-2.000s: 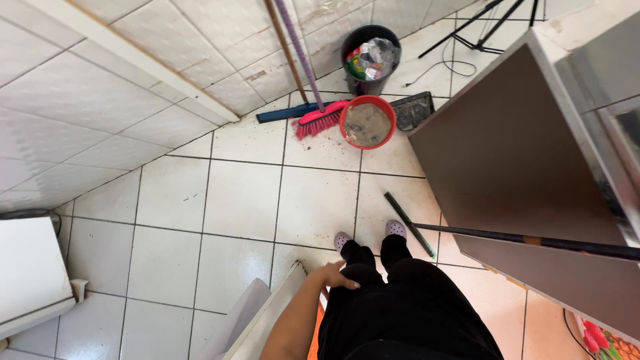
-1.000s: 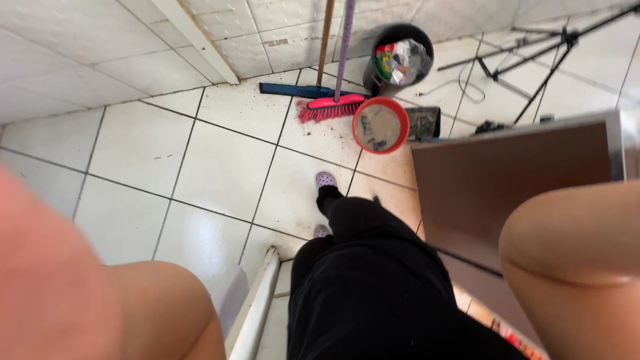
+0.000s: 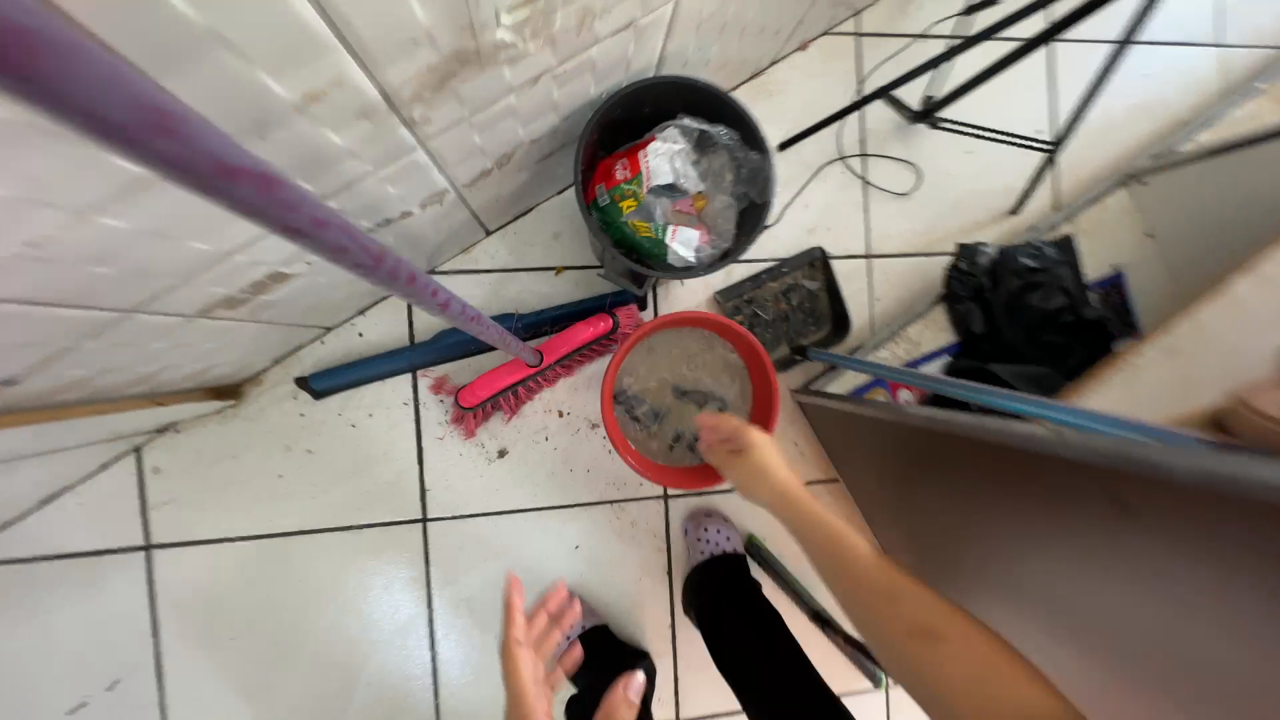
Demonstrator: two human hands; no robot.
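Observation:
A red plastic bucket (image 3: 618, 440) of murky water stands on the tiled floor, with dark cloth partly under the surface. My right hand (image 3: 738, 452) is over the bucket's near right edge; its fingertips are blurred, and whether they touch the water or hold anything cannot be told. My left hand (image 3: 560, 650) is spread above my shoe, holding nothing. Left of the bucket lies a pink broom head (image 3: 535, 362) on its purple handle (image 3: 340, 240), in front of a blue floor squeegee (image 3: 430, 350). A black dustpan (image 3: 790, 305) with dirt in it sits just behind the bucket, to the right.
A black bin (image 3: 590, 190) holding plastic packaging stands by the tiled wall. Black tripod legs (image 3: 1000, 140) and a cable are at the upper right. A brown panel (image 3: 1050, 530) fills the right side, with a black bag (image 3: 1020, 310) behind it. A green-edged squeegee (image 3: 815, 610) lies near my foot.
The view has moved in much closer to the bucket. My right hand has come over the bucket, and my left hand is now in front of my legs with its fingers spread.

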